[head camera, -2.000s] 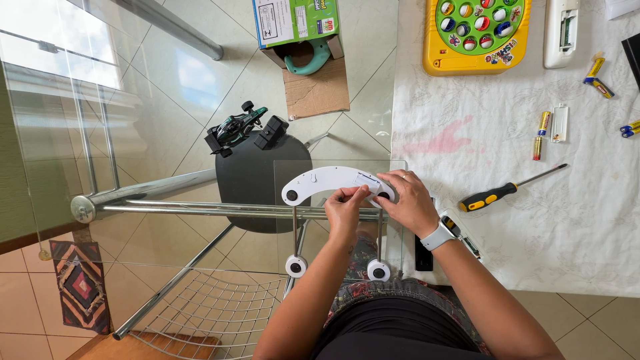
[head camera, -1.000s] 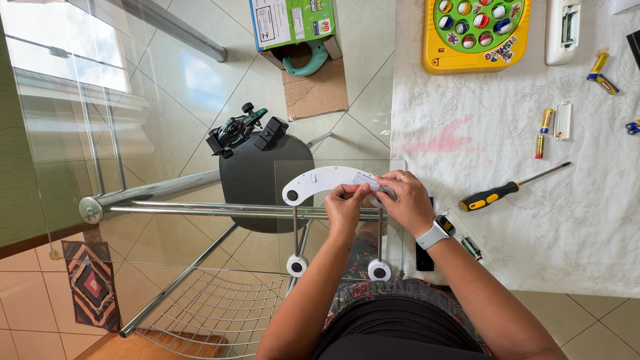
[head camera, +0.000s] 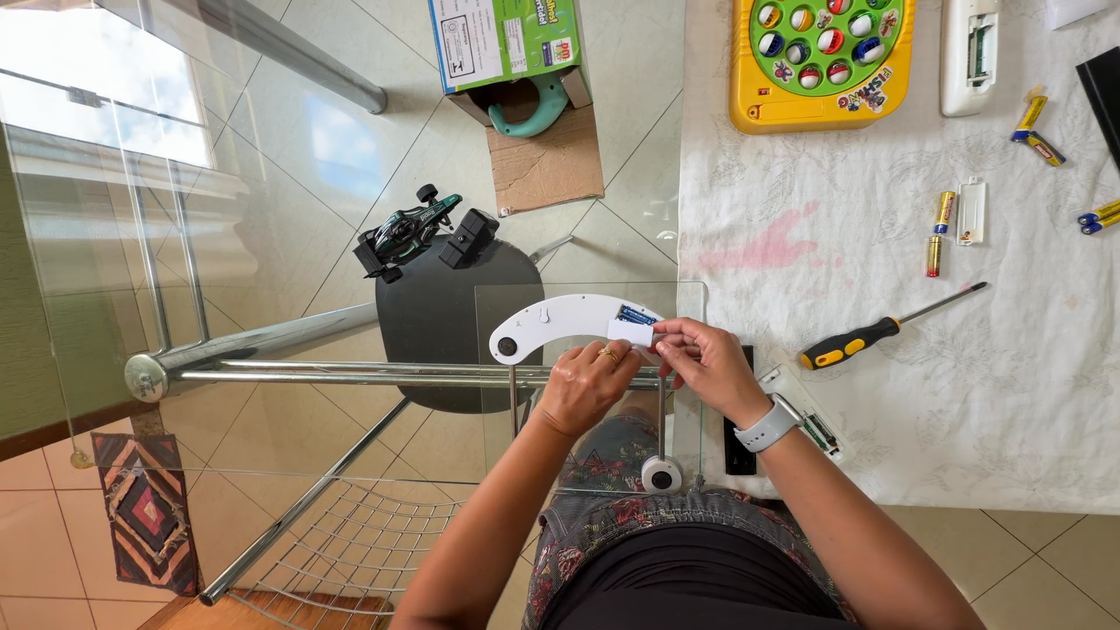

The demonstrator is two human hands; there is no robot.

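A glass scale with a curved white plastic housing point(head camera: 560, 319) lies before me, its metal rods ending in round white feet, one of them point(head camera: 661, 474) near my lap. Blue batteries point(head camera: 636, 316) show in the housing's uncovered battery compartment. Just below them, a small white battery cover point(head camera: 630, 332) is pinched between both hands. My left hand point(head camera: 588, 385) has its fingertips on the cover's lower edge, and my right hand point(head camera: 700, 359), with a watch on the wrist, holds its right end. The fingers hide part of the housing's right end.
On the cloth-covered table point(head camera: 752, 201) at right lie a screwdriver point(head camera: 849, 343), loose batteries point(head camera: 945, 213), a white battery cover point(head camera: 972, 212), a remote point(head camera: 969, 57) and a yellow fishing toy point(head camera: 822, 121). A black chair point(head camera: 459, 324) bears a toy race car point(head camera: 407, 229). A box point(head camera: 507, 44) stands beyond.
The white cover has come away from the housing's right part, and the blue batteries now show. Both hands remain close together at that end.
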